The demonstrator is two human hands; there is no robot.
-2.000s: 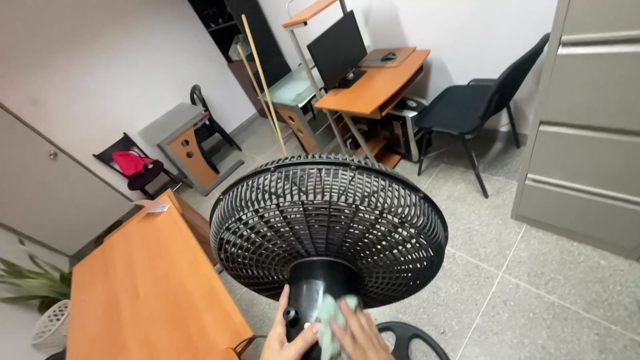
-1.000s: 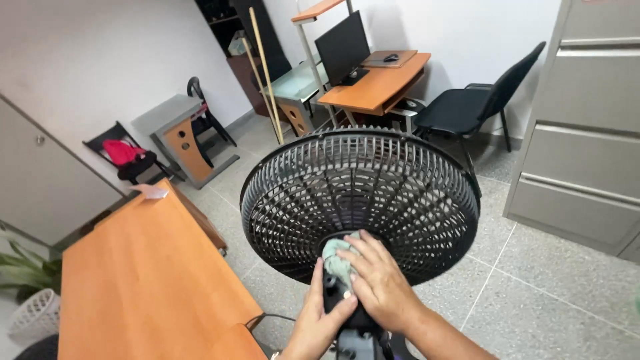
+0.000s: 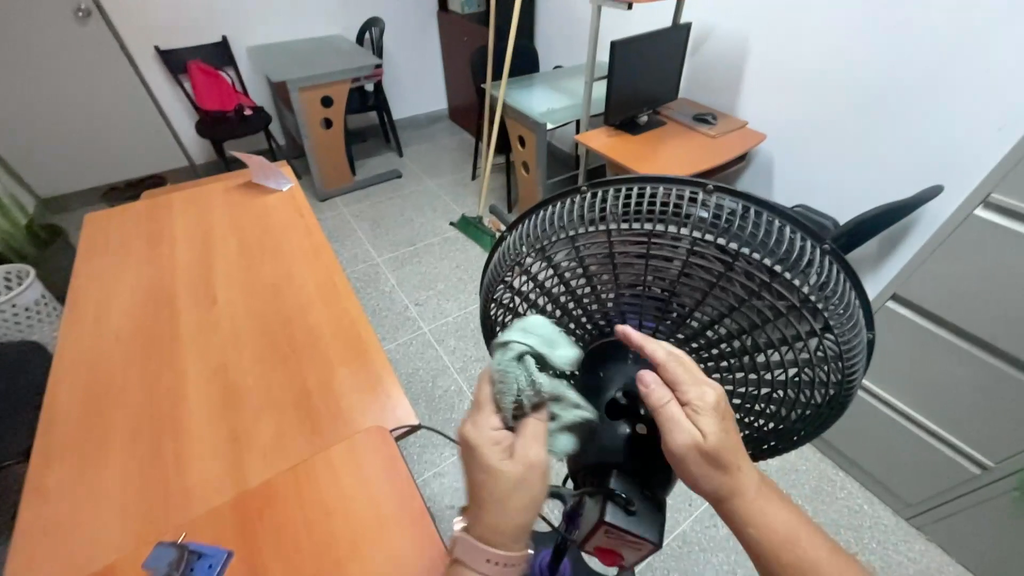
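A black pedestal fan [image 3: 680,296] stands with the rear of its wire guard and its motor housing [image 3: 616,400] facing me. My left hand [image 3: 504,456], with a pale wristband, grips a crumpled green cloth [image 3: 532,376] just left of the housing. Against the right side of the housing is my right hand [image 3: 696,416], fingers extended and holding nothing; whether it touches the housing is hard to tell. Below the housing sits a black control box [image 3: 620,524] with a red part.
An orange wooden desk [image 3: 216,320] fills the left, with a blue object [image 3: 188,558] near its front edge. A grey filing cabinet [image 3: 952,360] is at the right. Behind the fan stand a green broom [image 3: 478,230] and a computer desk [image 3: 672,146] with a monitor [image 3: 646,76].
The cloth was on the fan's housing under my right hand; now my left hand holds it, off to the left. My right hand is now without it. The view has shifted.
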